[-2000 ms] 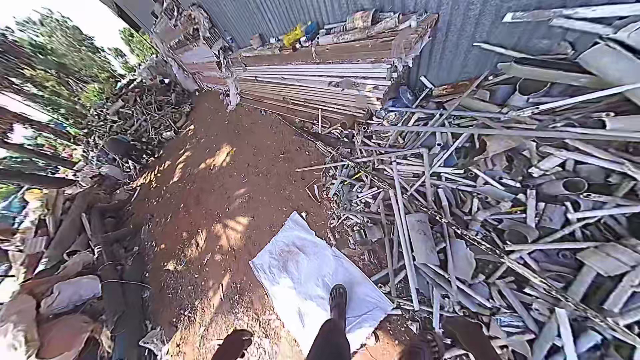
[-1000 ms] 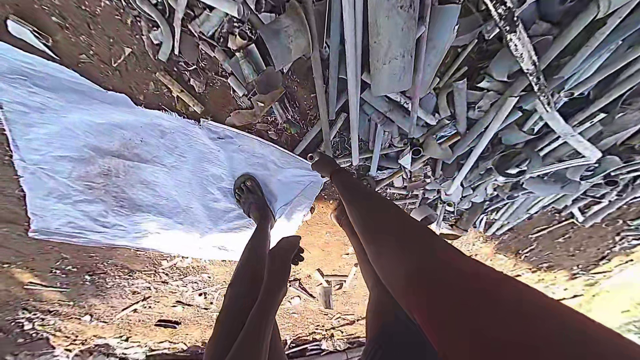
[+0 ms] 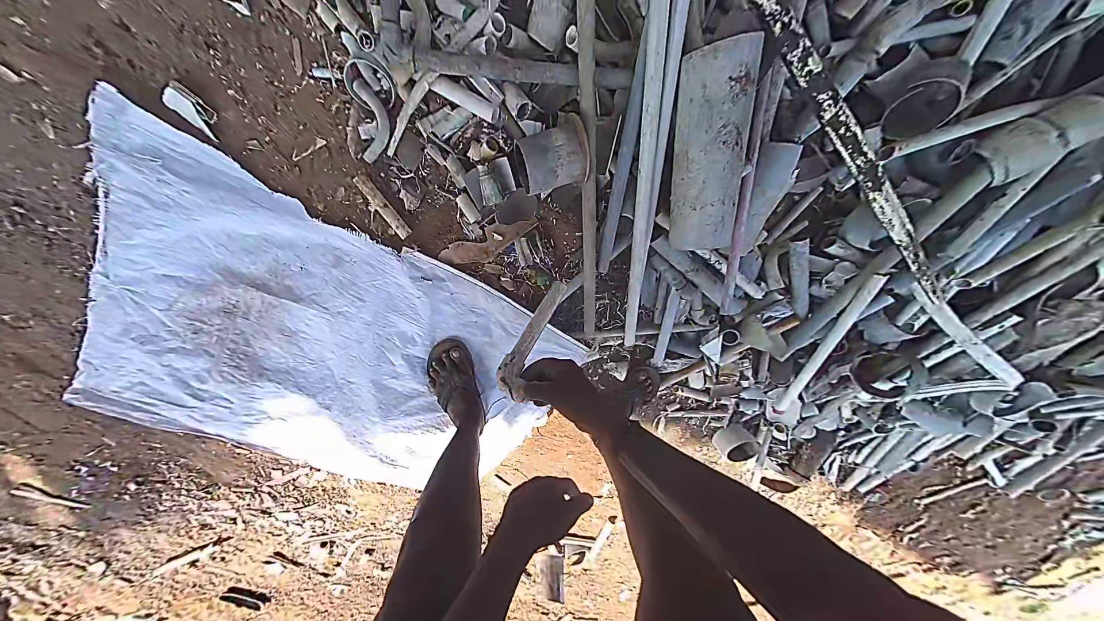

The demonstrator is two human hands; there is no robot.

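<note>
My right hand (image 3: pixel 565 392) holds a narrow grey pipe piece (image 3: pixel 536 332) by its lower end, where there is a wider knob or fitting. The piece tilts up over the edge of a white woven sheet (image 3: pixel 198 250) spread on the soil. My left hand (image 3: pixel 543 509) hangs lower, beyond the sheet's lower edge, with its fingers curled; its palm is hidden and nothing shows in it. My sandalled foot (image 3: pixel 453 375) stands on the sheet. A large heap of grey plastic pipe pieces (image 3: pixel 711 142) lies to the right of the sheet.
A long pole with peeling paint (image 3: pixel 871 177) lies across the heap. A short wooden stick (image 3: pixel 381 207) and a white scrap (image 3: pixel 188 110) lie above the sheet. Short pipe offcuts (image 3: pixel 550 573) and chips litter the sunlit soil near my feet.
One second ago my right hand was at the heap's edge by the sheet's corner; now it is over the sheet's edge with the pipe piece in it. The view has turned down since two seconds ago.
</note>
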